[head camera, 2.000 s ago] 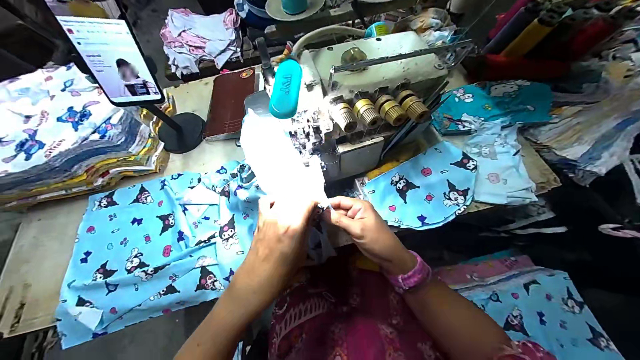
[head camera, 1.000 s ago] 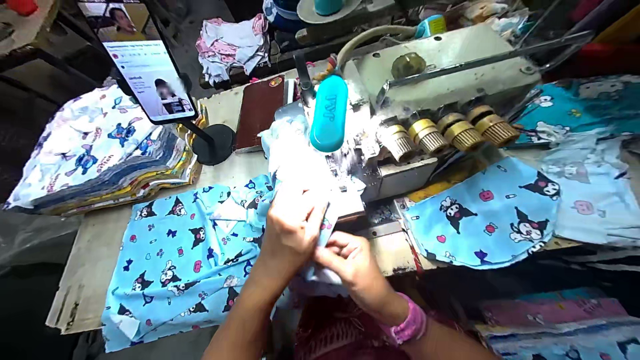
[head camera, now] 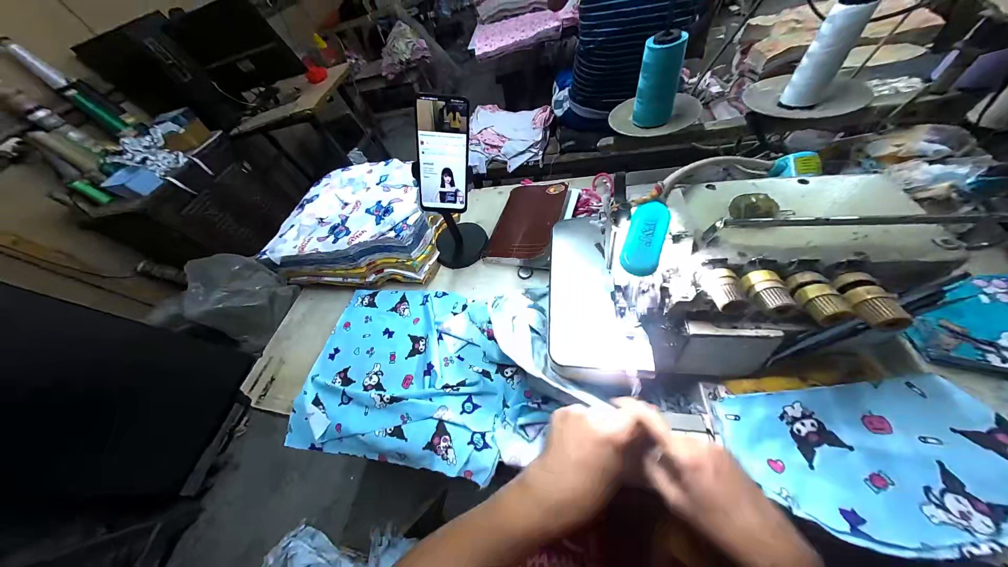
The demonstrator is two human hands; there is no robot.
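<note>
My left hand (head camera: 587, 441) is closed on the end of a pale strip of fabric (head camera: 543, 366), just in front of the serger's metal plate (head camera: 591, 315). My right hand (head camera: 693, 472) meets it; motion blur hides its fingertips, so its hold on the fabric cannot be told. The overlock sewing machine (head camera: 819, 205) has a lit needle area and several tension knobs (head camera: 768, 293). Blue printed fabric (head camera: 409, 378) lies creased left of my hands, joined or overlapping with the pale strip. Another blue printed piece (head camera: 858, 449) lies to the right.
A phone on a round stand (head camera: 442, 157) stands behind the fabric, beside a brown notebook (head camera: 528, 220). A stack of folded printed cloth (head camera: 354, 220) sits at the left. Teal thread (head camera: 660, 79) and white thread cones (head camera: 827, 59) stand behind the machine. A clear plastic bag (head camera: 236, 299) hangs at the table's left edge.
The pale fabric that lay over the machine's plate has come off it, leaving the plate bare. My hands remain together in front of the machine. The view has swung left.
</note>
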